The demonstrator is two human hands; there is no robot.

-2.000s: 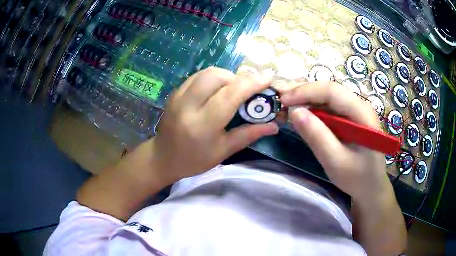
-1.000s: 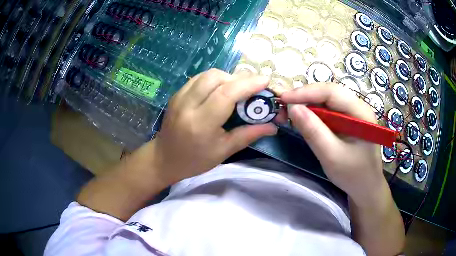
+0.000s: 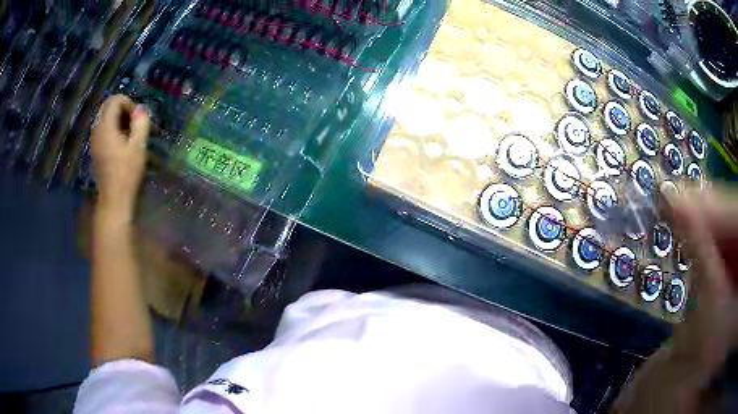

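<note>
My left hand [image 3: 120, 145] is at the far left over the clear supply tray [image 3: 267, 137]. Its thumb and finger meet beside dark speakers; whether they grip one is unclear. My right hand [image 3: 702, 259] is blurred and cut off at the right edge, with the red test probe [image 3: 727, 230] in it, its tip not visible. Below and left of that hand, the tan-looking tray [image 3: 429, 154] holds flat round speakers [image 3: 500, 205] with white rims and blue-grey centres, thin red wires between them. Dark speakers [image 3: 206, 50] stand edgewise in rows in the supply tray.
A green label [image 3: 218, 164] with characters lies on the supply tray. Stacked clear trays [image 3: 48, 89] are at the far left. A large white-rimmed round device [image 3: 716, 44] stands upper right, near another small green label [image 3: 685, 101]. The bench edge [image 3: 453, 275] runs before my body.
My hands have parted. My left hand has moved far left, and the speaker it held is no longer seen there. My right hand has moved right with the red probe. The view has shifted slightly.
</note>
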